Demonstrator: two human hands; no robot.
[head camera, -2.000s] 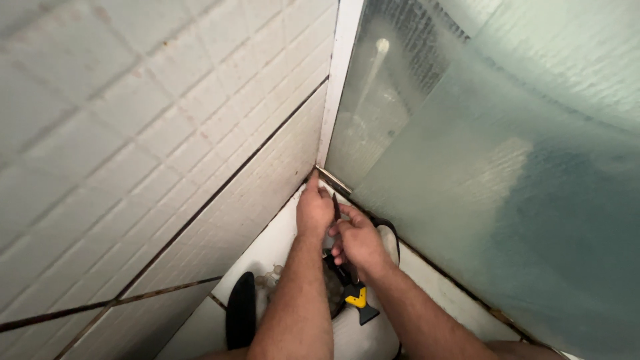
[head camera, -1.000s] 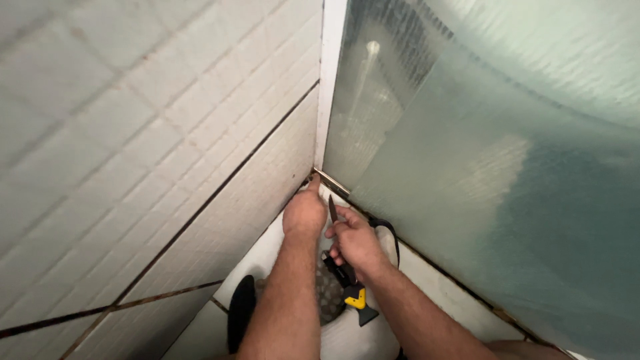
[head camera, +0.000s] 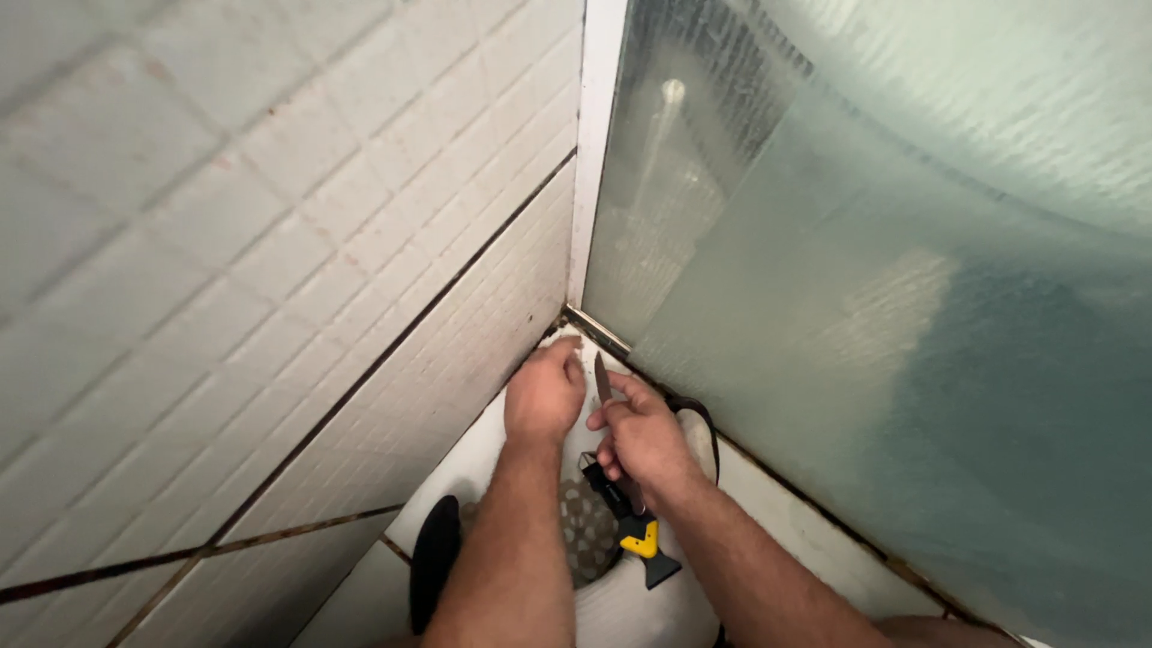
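In my right hand is a knife, its narrow blade pointing up toward the corner; the hand hides its handle. My left hand is just left of the blade, fingers curled near the corner where the tiled wall meets the shower frame. Whether its fingertips pinch anything is not visible. A metal track runs along the foot of the glass, just beyond both hands. Below my right hand lies a black and yellow scraper tool with a flared dark end.
White tiled wall with dark, stained joints rises at left. A frosted glass panel stands at right behind a white upright frame. Near my forearms are a pebble-patterned surface, a dark rounded object and a black cord.
My left hand has drawn back a little from the corner, its index finger no longer reaching to the track's end. My right hand still holds the knife, in about the same place.
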